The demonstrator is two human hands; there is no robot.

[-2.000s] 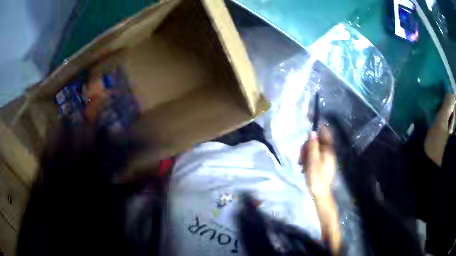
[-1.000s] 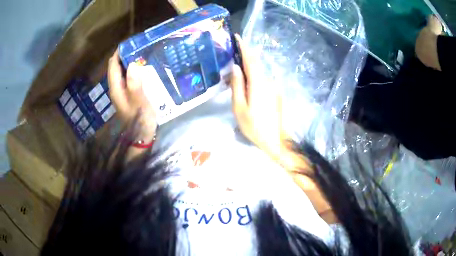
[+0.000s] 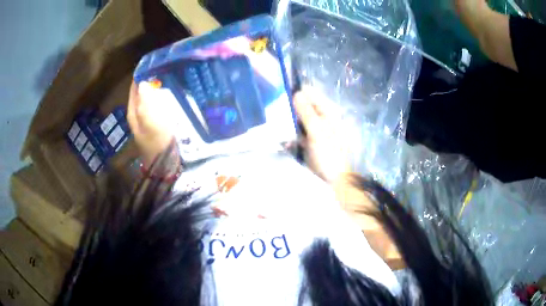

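Observation:
A retail box [image 3: 218, 95], dark blue and white with a picture of a dark keypad device, is held up over my lap, slightly blurred. My left hand [image 3: 154, 122] grips its left edge. My right hand [image 3: 320, 128] is at its right edge, overexposed, with its fingertips partly hidden. A dark strip shows between the right hand and the box; I cannot tell whether it is a tool. Blue boxes with white labels [image 3: 90, 146] lie in the open brown carton [image 3: 54, 119] at the left.
A clear poly bag [image 3: 383, 77] spreads between my lap and the green table [image 3: 440, 30]. A person's arm in a black sleeve [image 3: 479, 113] is at the right. Loose clear plastic [image 3: 479, 227] covers the floor at lower right. Closed brown cartons [image 3: 24, 257] are at lower left.
The box has come up from the carton side and is now held in both hands. Over the last second it appears larger and less tilted. The other person's hand has moved up and left.

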